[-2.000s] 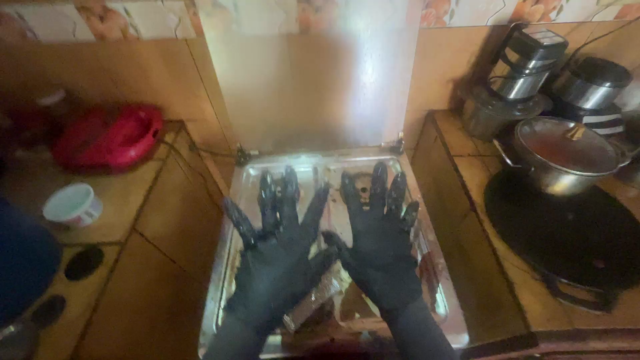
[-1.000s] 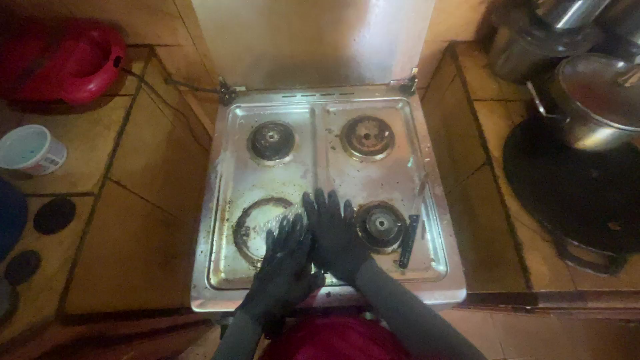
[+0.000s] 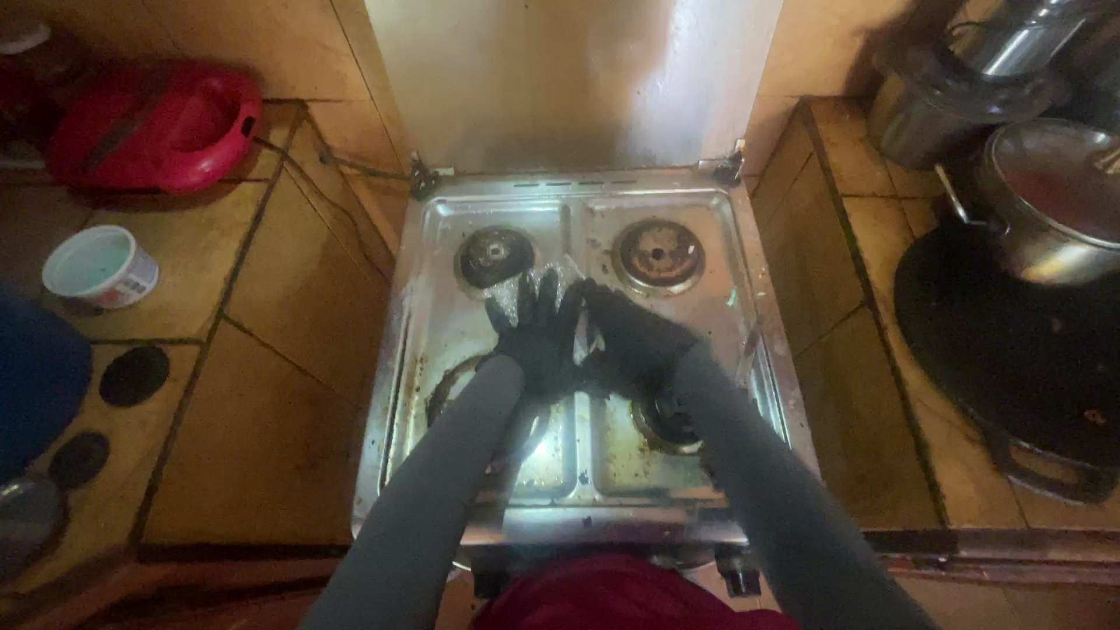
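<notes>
A stainless steel gas stove top with stained burner wells lies below me, its lid raised behind. My left hand, in a black glove, lies with spread fingers over a thin, clear, crinkled sheet, perhaps plastic, near the middle of the stove. Beside it, my right hand, also gloved, is bent with its fingertips at the sheet's right side; whether it grips the sheet is hidden. Behind the hands are a dark back left burner and a rusty back right burner.
On the left tiled counter are a red appliance, a white tub, two black discs and a blue container. To the right stand a lidded steel pot and a black griddle. The raised lid is at the back.
Both hands were held up with spread fingers, then came down onto the stove. Since one second ago they have moved farther back on it. The view has tilted between frames.
</notes>
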